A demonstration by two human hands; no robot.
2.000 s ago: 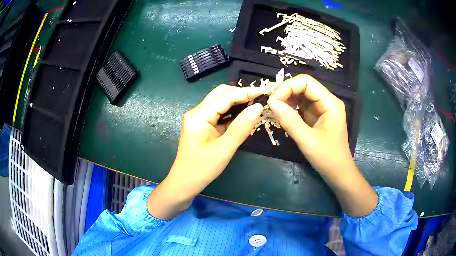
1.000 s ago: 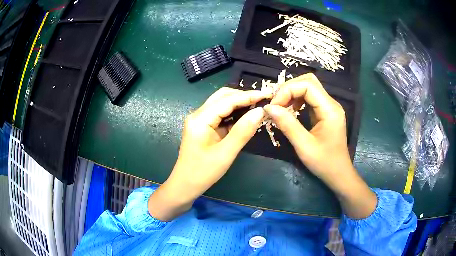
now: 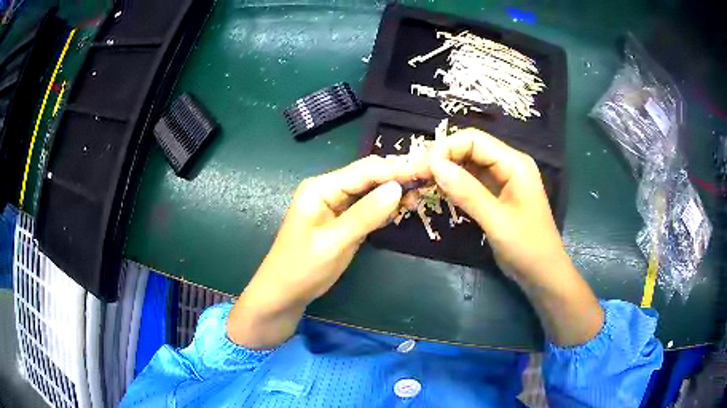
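Observation:
My left hand (image 3: 323, 227) and my right hand (image 3: 510, 203) are bare and meet over the near black tray (image 3: 406, 241). The left fingertips pinch a small dark piece that looks like a black plastic housing, mostly hidden by the fingers. The right thumb and index finger pinch close beside it; what lies between them is hidden. Short pale metal contacts (image 3: 431, 226) lie loose in the near tray, partly under my hands. Long pale metal strips (image 3: 494, 78) are heaped in the far black tray (image 3: 388, 60), which adjoins the near one.
A row of black housings (image 3: 323, 110) lies left of the trays, and a second ribbed black block (image 3: 186, 134) farther left. A large black compartment tray (image 3: 92, 131) runs along the left. Crinkled clear bags (image 3: 658, 159) lie at right. White slotted trays (image 3: 48, 307) stand at lower left.
My left thumb has drawn back a little to the left, away from the right fingertips. Both hands stay over the near tray. The view has shifted slightly.

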